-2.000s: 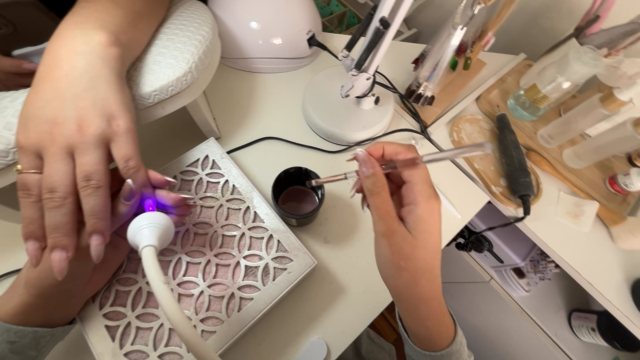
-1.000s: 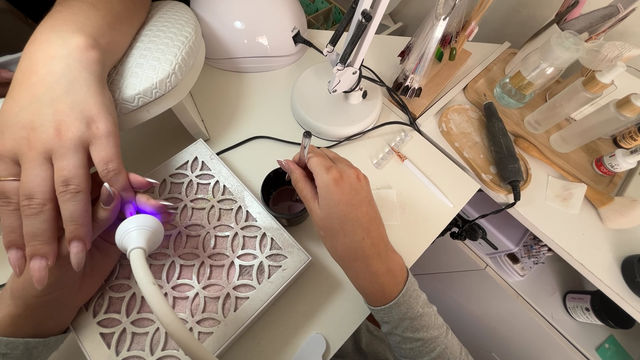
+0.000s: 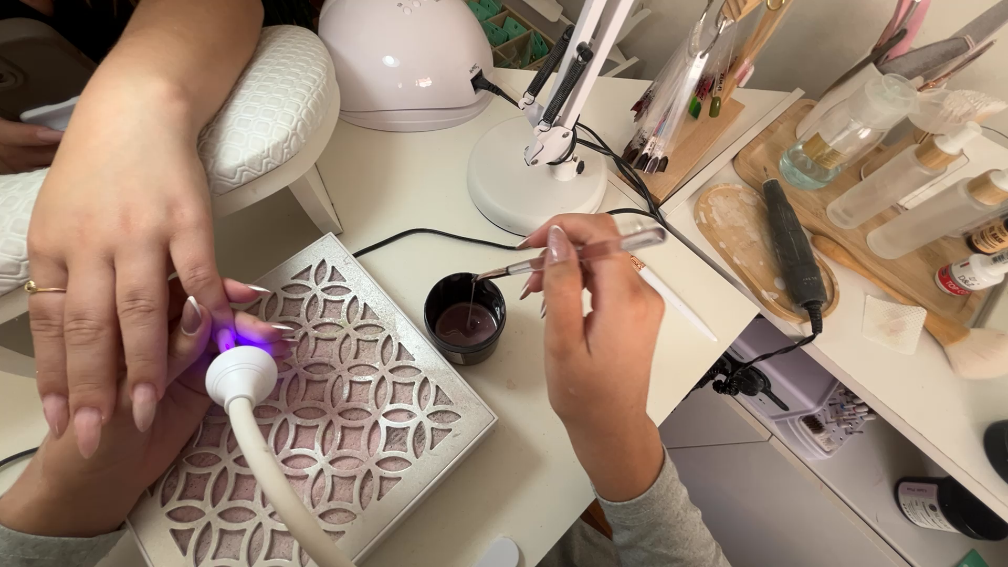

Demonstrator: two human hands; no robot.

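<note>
My right hand [image 3: 594, 315] holds a thin brush [image 3: 543, 260] by its clear handle. The bristle tip is above the rim of a small black pot [image 3: 465, 319], and a fine strand of gel hangs from it into the gel inside. My left hand [image 3: 181, 354] supports the fingers of another person's hand [image 3: 126, 228], which lies over it and partly hides it. A small flexible-neck lamp [image 3: 242, 376] shines violet light on the other person's fingertip, above a patterned metal dust-collector grille [image 3: 331, 409].
A padded white armrest [image 3: 272, 102] supports the other person's arm. Behind stand a white nail lamp [image 3: 405, 63] and a desk lamp base [image 3: 535, 173]. At right, an electric nail file [image 3: 791, 244] rests on a wooden tray [image 3: 717, 209] near several bottles. A white tool [image 3: 677, 299] lies by my right hand.
My right hand went down toward the pot, and the brush has since lifted to show its tip above the rim with a strand of gel. The other person's hand stays at the small lamp.
</note>
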